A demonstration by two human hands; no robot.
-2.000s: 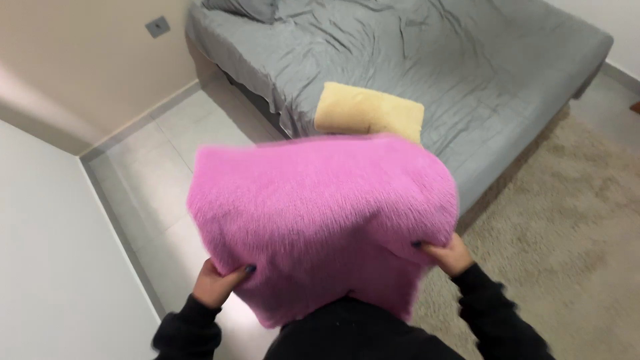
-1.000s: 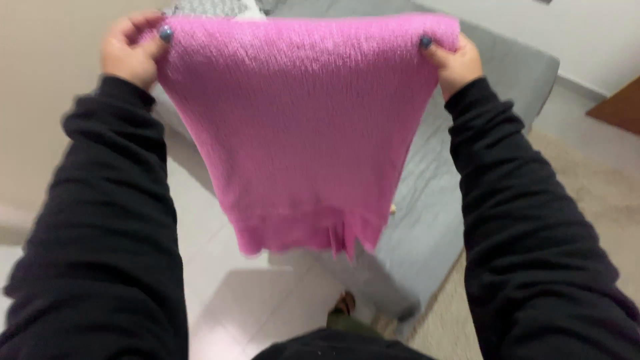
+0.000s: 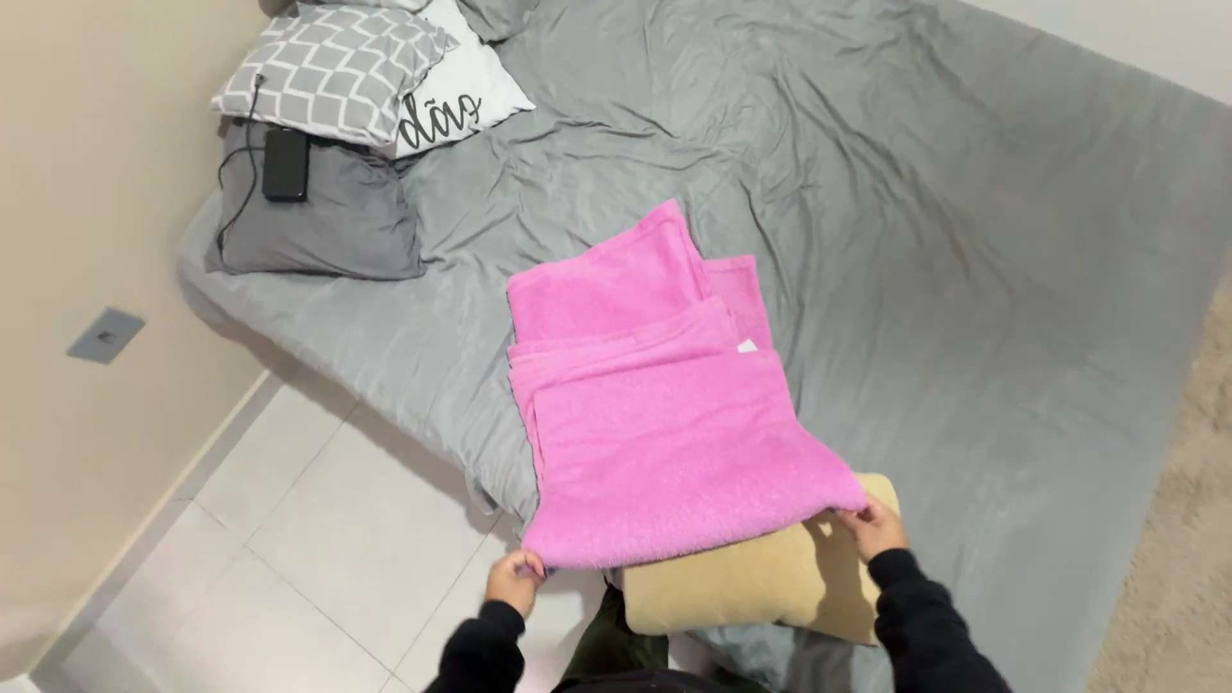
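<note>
A pink plush blanket (image 3: 654,433) lies folded in uneven layers on the grey bedsheet (image 3: 895,289), with a small white tag at its right side. My left hand (image 3: 516,581) pinches the blanket's near left corner, out past the bed's edge. The near right corner is gripped by my right hand (image 3: 874,529). Between my hands the near edge is held up, partly over a folded yellow-beige cloth (image 3: 741,582) at the bed's near edge. My right hand is just above that cloth's right part.
A patterned pillow (image 3: 332,72), a white pillow with lettering (image 3: 462,87) and a dark grey pillow (image 3: 327,226) bearing a black device with a cable (image 3: 286,166) are at the upper left. A wall socket (image 3: 106,335), tiled floor (image 3: 327,520) and beige rug (image 3: 1169,520) surround the bed.
The pink blanket, held up in the air by both hands one second ago, now lies mostly on the bed. Both hands have lowered, still gripping its near corners. The view has shifted.
</note>
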